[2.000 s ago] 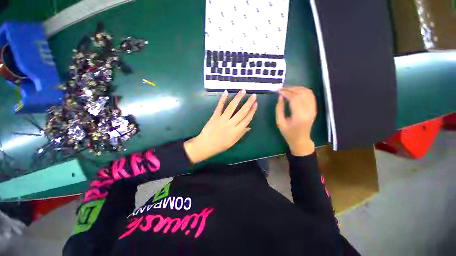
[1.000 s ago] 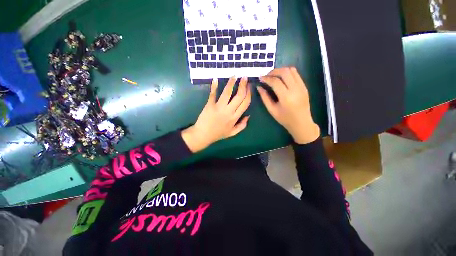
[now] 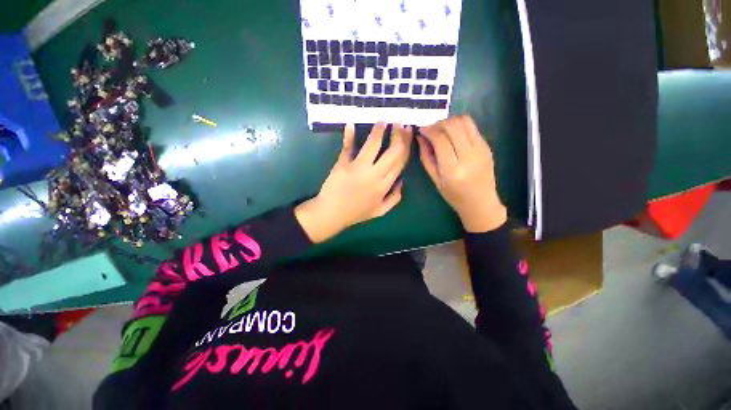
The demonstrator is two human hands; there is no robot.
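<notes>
The white backing sheet (image 3: 380,24) with blue print lies on the green bench top, with rows of small black adhesive pads (image 3: 377,101) across its lower part. A thin black strip (image 3: 327,126) runs along the sheet's near edge. My left hand (image 3: 359,180) lies palm down, its spread fingertips on the strip and near edge. My right hand (image 3: 461,170) is beside it at the right, thumb and index finger close together at the strip's right part. Whatever is between those fingertips is too small to tell.
A tangled heap of wired circuit boards (image 3: 120,164) lies left, beyond a small yellow piece (image 3: 204,120). A blue tape dispenser (image 3: 28,112) and pale green bar (image 3: 64,282) are farther left. Black foam sheets (image 3: 595,120) lie right. A person's legs (image 3: 709,284) show at far right.
My right hand has moved left along the strip, closer to my left hand. The sheet sits higher in view than at first. A person's legs have come into view at right.
</notes>
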